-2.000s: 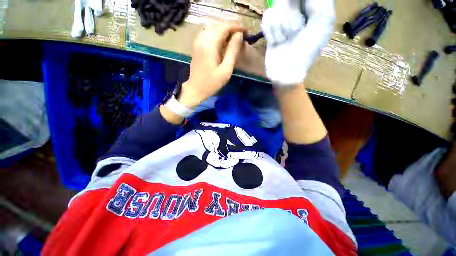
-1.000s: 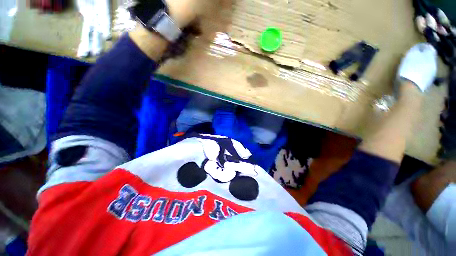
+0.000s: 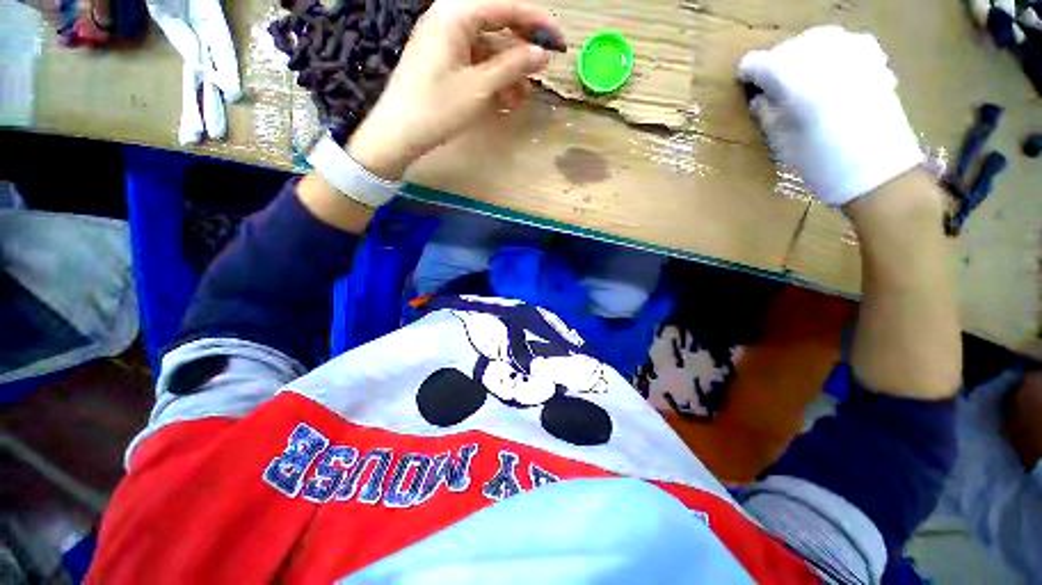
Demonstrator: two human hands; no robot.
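Observation:
My left hand (image 3: 457, 86) is bare and has a pale band on the wrist. It pinches a small dark piece (image 3: 548, 40) between thumb and fingertips, just left of a round green dish (image 3: 606, 62). My right hand (image 3: 832, 114) wears a white knit glove and is closed low over the cardboard, right of the dish. A dark part end (image 3: 751, 94) shows at its fingers; the rest is hidden by the glove. A heap of short brown-black pieces (image 3: 349, 57) lies left of my left hand, partly behind it.
Long black parts (image 3: 974, 166) lie right of my glove, with more at the upper right edge. Spare white gloves (image 3: 203, 69) lie at the left. A torn cardboard cover (image 3: 686, 217) lines the table. Blue crate (image 3: 149, 229) is below the edge. Another person's sleeve (image 3: 1000, 457) shows lower right.
My left hand has moved from the heap side towards the green dish with a small dark piece. My gloved right hand has come back left from the far right, over where long black parts lay.

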